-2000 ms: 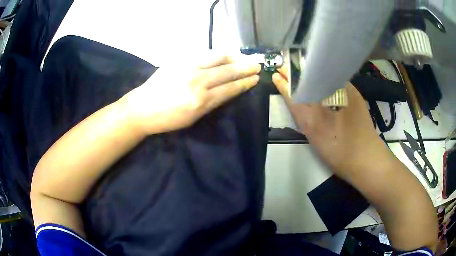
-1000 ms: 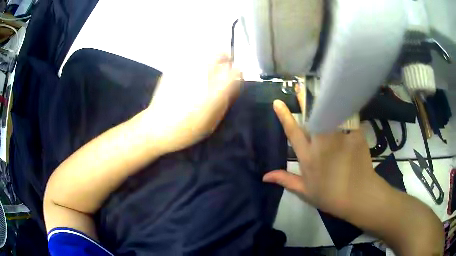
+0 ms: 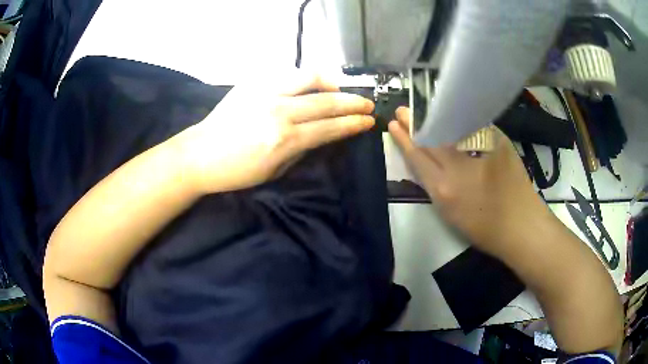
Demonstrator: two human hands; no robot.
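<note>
A large dark garment panel (image 3: 270, 249) covers the left of the table and runs up to the presser foot (image 3: 384, 89). My left hand (image 3: 284, 135) lies flat on the panel, fingers together, fingertips just left of the foot. My right hand (image 3: 476, 192) is right of the foot, its fingertips on a narrow black strip (image 3: 389, 110) at the cloth's edge. The sewing machine head (image 3: 490, 57) hides part of the right hand. Neither hand is seen closed around the cloth.
A flat black cut piece (image 3: 474, 290) lies beside my right forearm. Thread snips (image 3: 595, 231), black-handled shears (image 3: 546, 165) and a brown-handled tool (image 3: 587, 135) lie at the right. A reddish-edged phone (image 3: 634, 249) is at the far right edge.
My left hand has moved right, back beside the foot. My right fingertips have come up close to the foot, with the thumb no longer spread out. The whole view has shifted.
</note>
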